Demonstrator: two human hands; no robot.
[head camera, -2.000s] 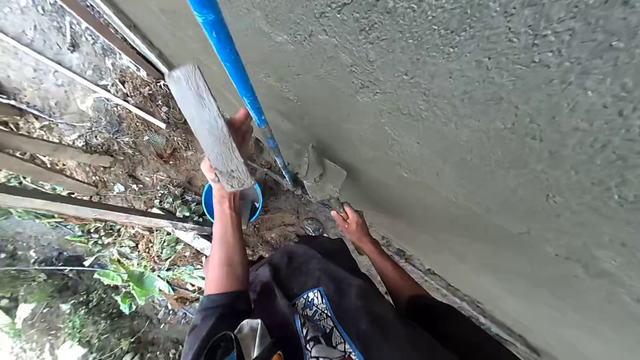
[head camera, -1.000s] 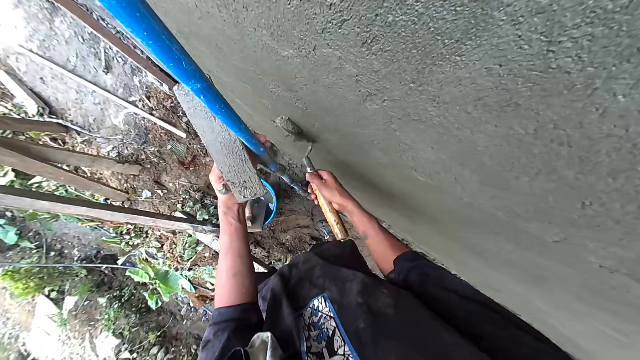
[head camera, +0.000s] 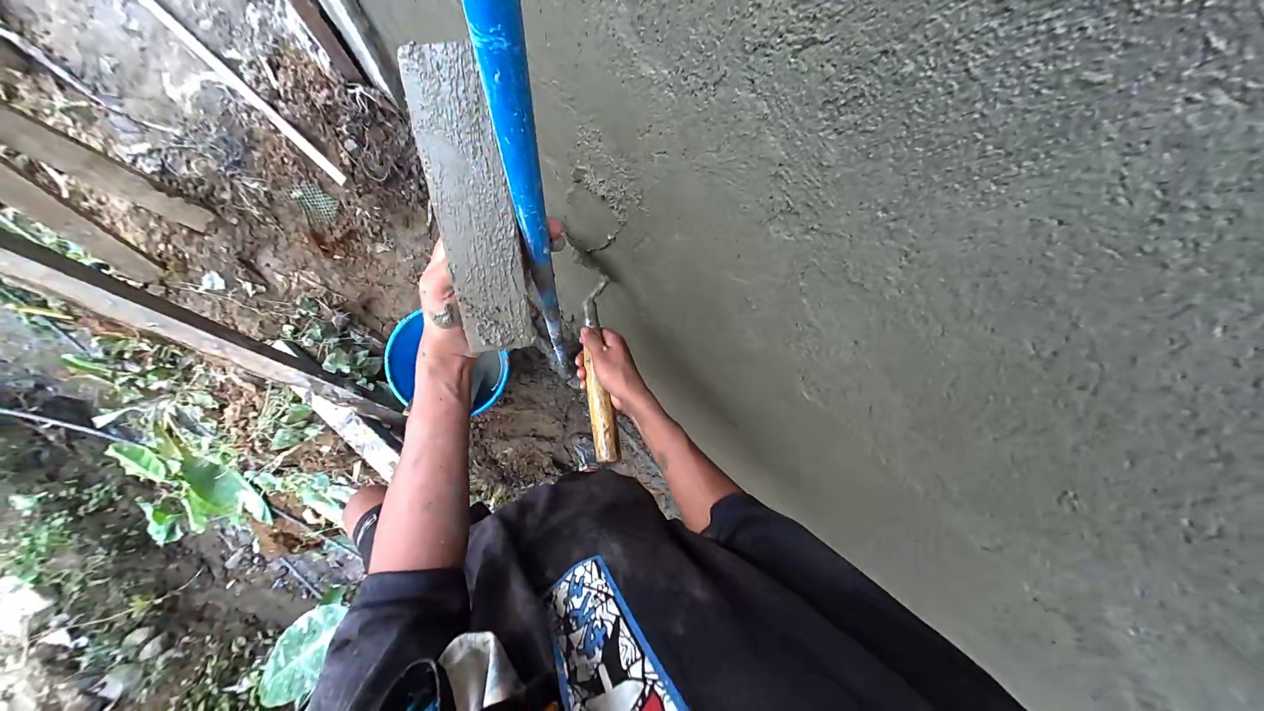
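My left hand (head camera: 441, 296) grips a long rectangular plastering float (head camera: 464, 188), coated with grey mortar; the hand is partly hidden beneath it. In my right hand (head camera: 612, 365) is a trowel (head camera: 601, 405), held by its wooden handle. Its bent metal neck reaches up to the wall, and its blade lies against the wet grey plaster (head camera: 790, 296), hard to tell from the mortar. Ridged mortar shows on the wall around the blade. A blue pole (head camera: 509, 109) passes between the float and the wall and overlaps the float's right edge from this view.
A blue bucket (head camera: 399, 357) stands on the soil below my left wrist. Wooden boards (head camera: 178, 311) and a thin pale strip (head camera: 242, 91) lie or lean at the left, over bare earth and leafy plants (head camera: 202, 484). The plastered wall fills the right side.
My right hand and the trowel have moved up along the wall since the oldest frame, and the trowel's handle now shows. The float remains in my left hand. The view has shifted.
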